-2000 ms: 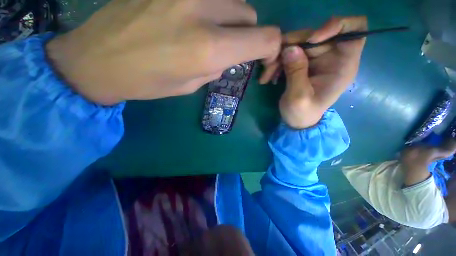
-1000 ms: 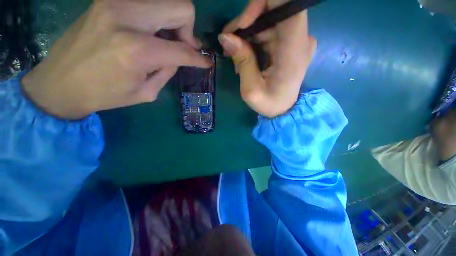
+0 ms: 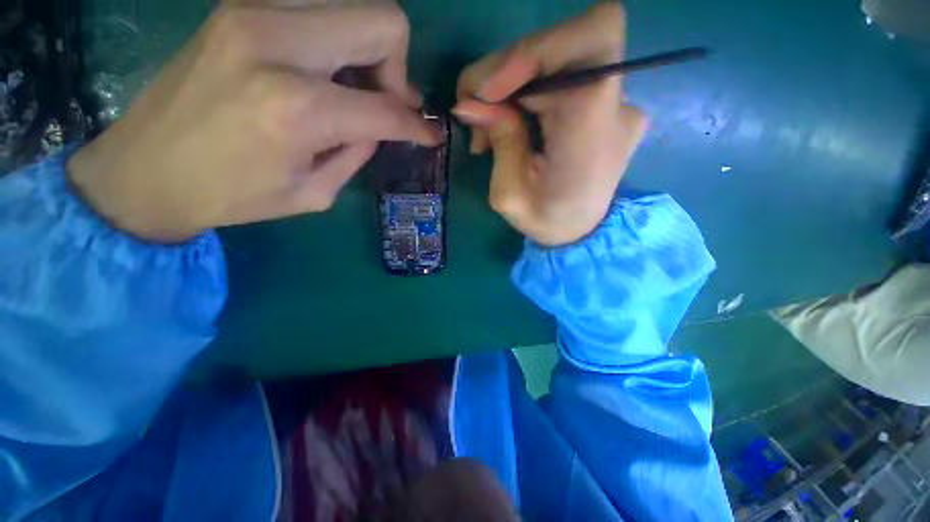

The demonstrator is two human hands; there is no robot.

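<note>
A black phone housing (image 3: 413,189) lies open side up on the green mat, with a silver-blue circuit board (image 3: 413,230) in its near half. My left hand (image 3: 255,112) rests over the housing's upper left, its index fingertip on the far end and the thumb beside it. My right hand (image 3: 559,127) is at the far right corner and holds dark tweezers (image 3: 612,71) like a pen, the shaft pointing out to the right. The tweezers' working tip is hardly visible at the fingers. Whether a small part is between the fingertips cannot be told.
The green mat (image 3: 785,204) spreads around the housing, with small white specks at right. Shiny dark items (image 3: 41,92) stand at the far left. A neighbour's pale sleeve (image 3: 867,331) and a shiny bundle (image 3: 915,209) are at the right edge. A pale object is at the top right corner.
Since the first frame both hands have moved from above and right of the housing to its far end. Since the second frame they have hardly moved; the tweezers have swung flatter.
</note>
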